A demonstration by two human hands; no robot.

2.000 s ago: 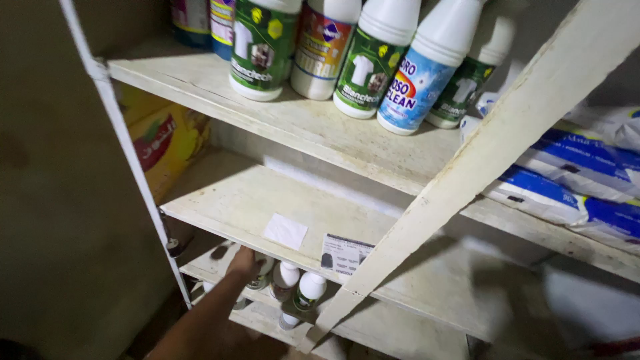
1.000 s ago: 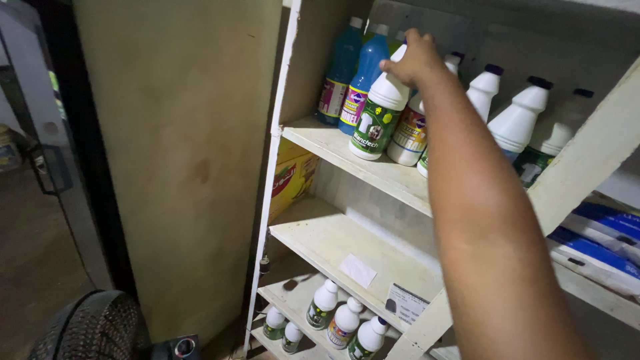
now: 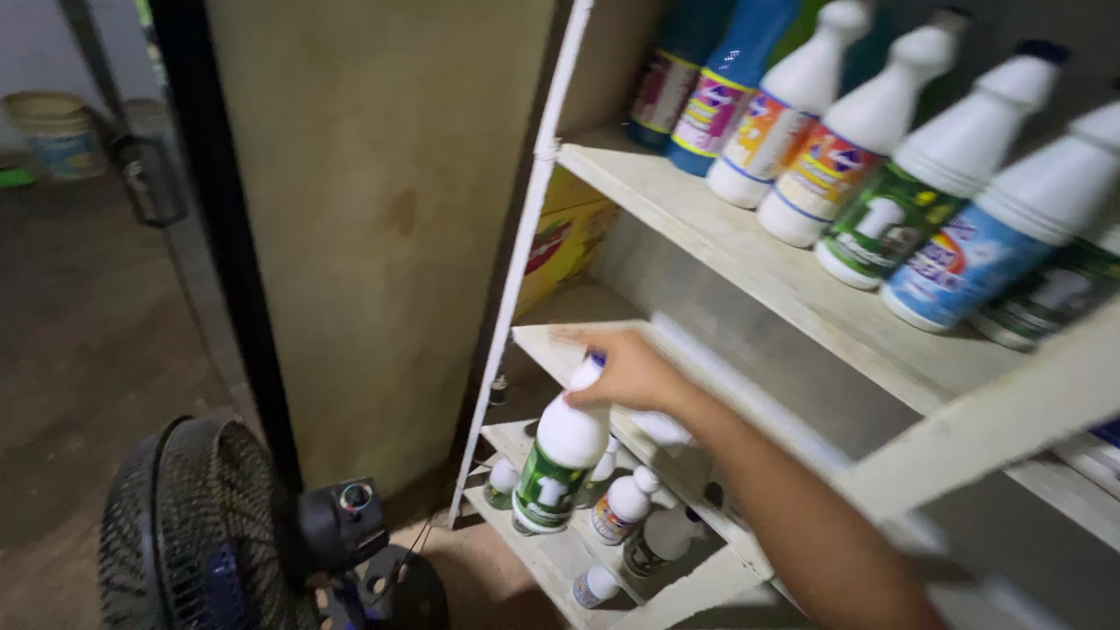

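Note:
My right hand (image 3: pixel 626 372) grips a white plastic bottle (image 3: pixel 564 446) with a green label by its neck, near the blue cap. The bottle hangs tilted in front of the lower shelves, and its base overlaps smaller-looking white bottles behind it. Among those are a bottle with an orange label (image 3: pixel 623 506) and one with a dark label (image 3: pixel 661 541). On the upper shelf (image 3: pixel 744 254) stands a row of white bottles, one with a green label (image 3: pixel 901 201) and one with a light blue label (image 3: pixel 980 249), beside blue bottles (image 3: pixel 722 96). My left hand is out of view.
A black fan (image 3: pixel 192 534) stands at the lower left, near a tall brownish panel (image 3: pixel 376 219). The shelf's white upright (image 3: pixel 525 254) and a wide diagonal white board (image 3: pixel 989 411) frame the shelves. A yellow package (image 3: pixel 569 236) lies under the upper shelf. A bucket (image 3: pixel 61 136) stands far left.
My right hand has come down from the upper shelf with the green-labelled bottle in it. One second ago that bottle stood at the front of the upper row, with my hand on its top.

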